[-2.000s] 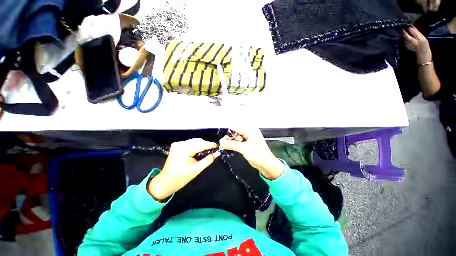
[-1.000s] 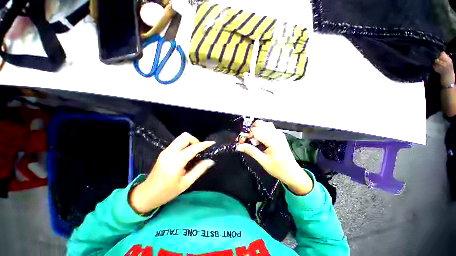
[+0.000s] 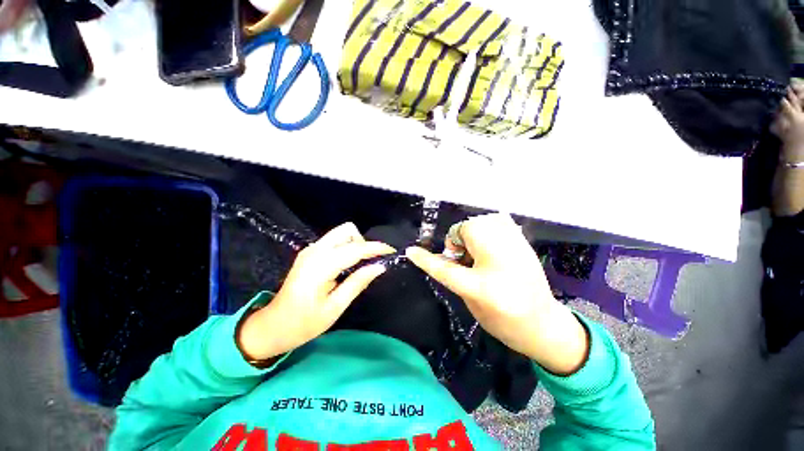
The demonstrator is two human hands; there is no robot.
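Observation:
A black garment (image 3: 388,304) lies on my lap below the table edge, with a black braided trim (image 3: 264,225) flecked white along its edge. My left hand (image 3: 308,286) pinches the trimmed edge between thumb and fingers. My right hand (image 3: 502,286) has its thumb and index fingertip close to my left fingertips at the trim, other fingers curled; a ring-like band shows on a finger. A short flecked strip (image 3: 429,220) runs from the table edge down toward my hands. No needle or thread can be made out.
The white table (image 3: 370,163) holds a yellow striped bundle (image 3: 450,66), blue-handled scissors (image 3: 280,81), a phone (image 3: 199,40) and a black garment piece (image 3: 705,66). Another worker's hand (image 3: 791,114) is at right. A blue-rimmed crate (image 3: 63,291) stands left, a purple stool (image 3: 657,295) right.
The view has shifted, with the bundle and scissors higher in the picture than two seconds ago. My left fingers have closed on the trim since the last frame, and my fingertips are closer together.

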